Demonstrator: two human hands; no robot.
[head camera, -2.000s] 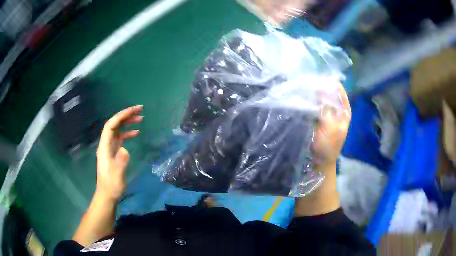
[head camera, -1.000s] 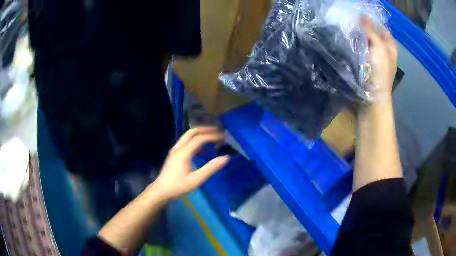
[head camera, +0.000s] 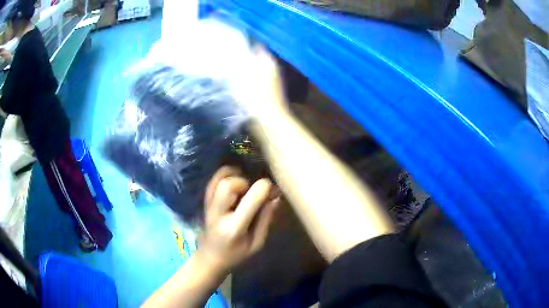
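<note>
A clear crinkled plastic bag with dark contents (head camera: 174, 132) hangs left of centre, its upper part washed out by glare. My right hand (head camera: 262, 84) is blurred and overexposed at the bag's upper right and holds it by the top. My left hand (head camera: 235, 219) is at the bag's lower right edge with its fingers curled. Whether those fingers grip the bag cannot be told.
A blue rack beam (head camera: 397, 120) curves from the top centre to the lower right, with cartons and dark bags around it. A person in dark clothes (head camera: 42, 108) stands at the left by a green bench. Blue stools (head camera: 78, 283) stand on the blue floor.
The view has turned to the rack and aisle. The bag and my right hand have moved from upper right to left of centre. My left hand's fingers have curled beside the bag.
</note>
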